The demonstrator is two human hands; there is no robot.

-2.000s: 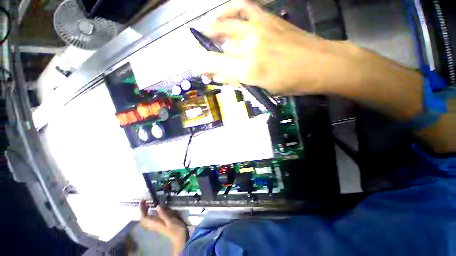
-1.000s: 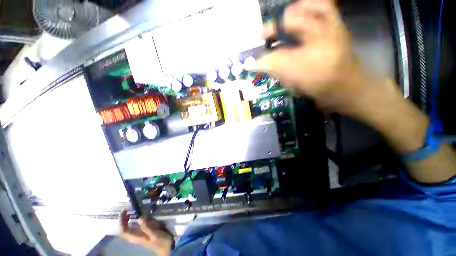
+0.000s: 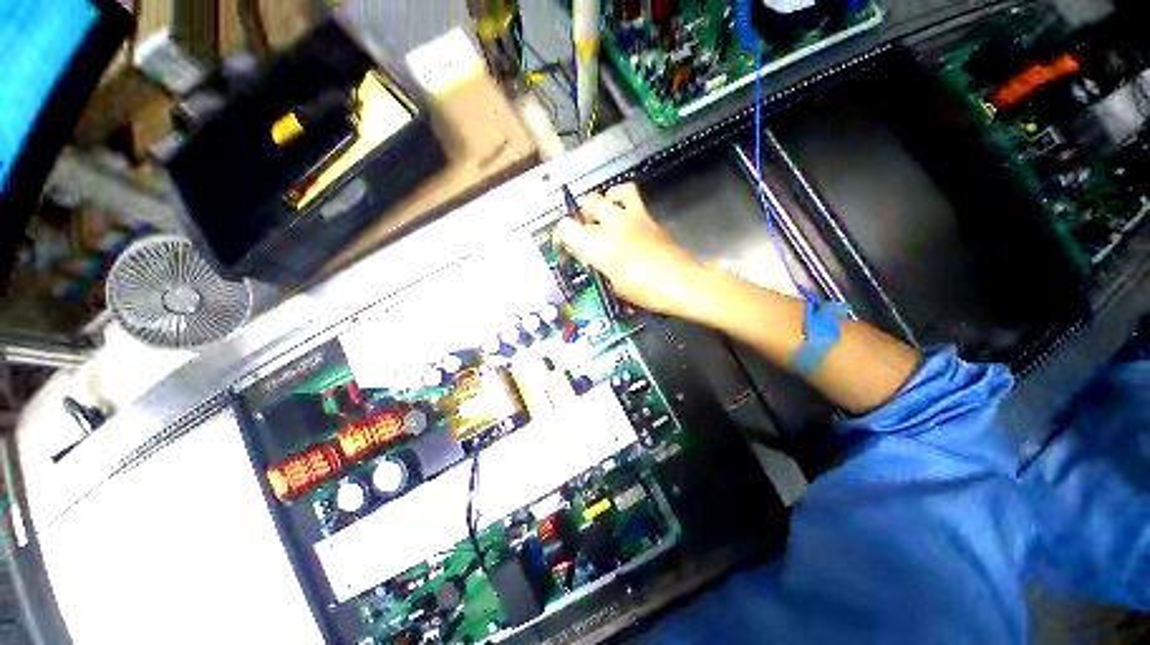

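Note:
The green circuit board (image 3: 435, 590) lies in its black carrier (image 3: 280, 554). It bears a long pale heatsink bar (image 3: 505, 485) with a thin black cable across it, orange-red wound chokes (image 3: 338, 454), round capacitors and a yellow transformer (image 3: 486, 406). My right hand (image 3: 621, 246) is at the board's far right corner, fingers bent around a slim dark pen-like tool (image 3: 570, 199), whose tip shows above the fingers. A blue strap is on the wrist. My left hand is out of the picture.
A small round fan (image 3: 180, 300) and a black bin (image 3: 309, 158) stand beyond the far rail. Another board (image 3: 681, 63) is at the top. Conveyor cross bars (image 3: 807, 239) lie to the right, with a further board (image 3: 1053, 151) at the right edge. A blue cord runs up from my wrist.
The view has shifted and widened. My right hand has moved from over the board's capacitors to its far right corner. My left hand, earlier at the carrier's near left corner, has left the picture.

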